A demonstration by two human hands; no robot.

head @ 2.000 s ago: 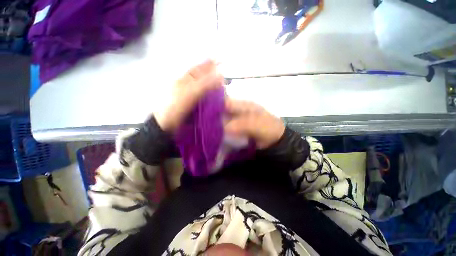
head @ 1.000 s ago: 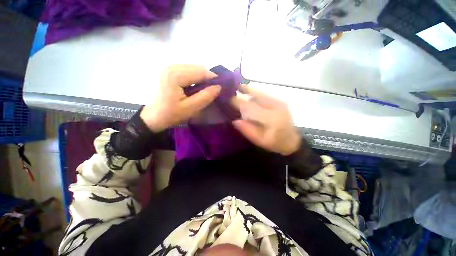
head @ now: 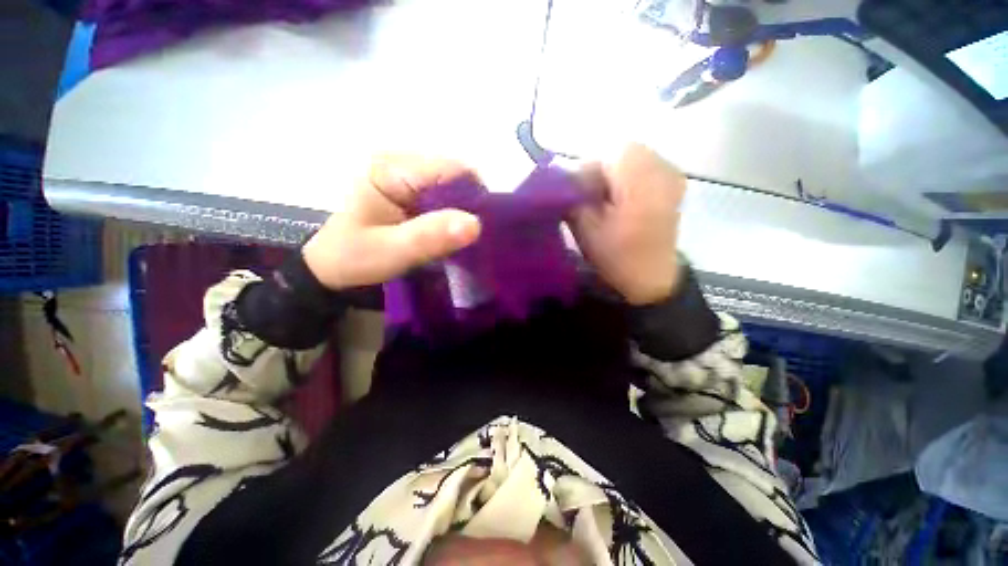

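Observation:
A purple fabric piece (head: pixel 514 249) is stretched between my two hands above the table's front edge, its lower part hanging towards my black-covered lap. My left hand (head: pixel 381 221) grips its left side, thumb on top. My right hand (head: pixel 636 221) is blurred and holds its upper right side with bent fingers. A small pale patch shows in the cloth near my left thumb. The fingertips of my right hand are partly hidden by the cloth and blur.
The purple garment pile (head: pixel 199 20) lies at the top left of the white table (head: pixel 243 133). Thread snips (head: pixel 707 75) lie near the machine, upper right. A thin dark-blue stick (head: pixel 846 210) lies further right. Maroon cloth (head: pixel 188 321) and blue crates (head: pixel 33 216) are below the table.
The purple piece was bunched between my hands and is now spread wider. My right hand has moved up and right. The view has shifted, so less of the garment pile shows.

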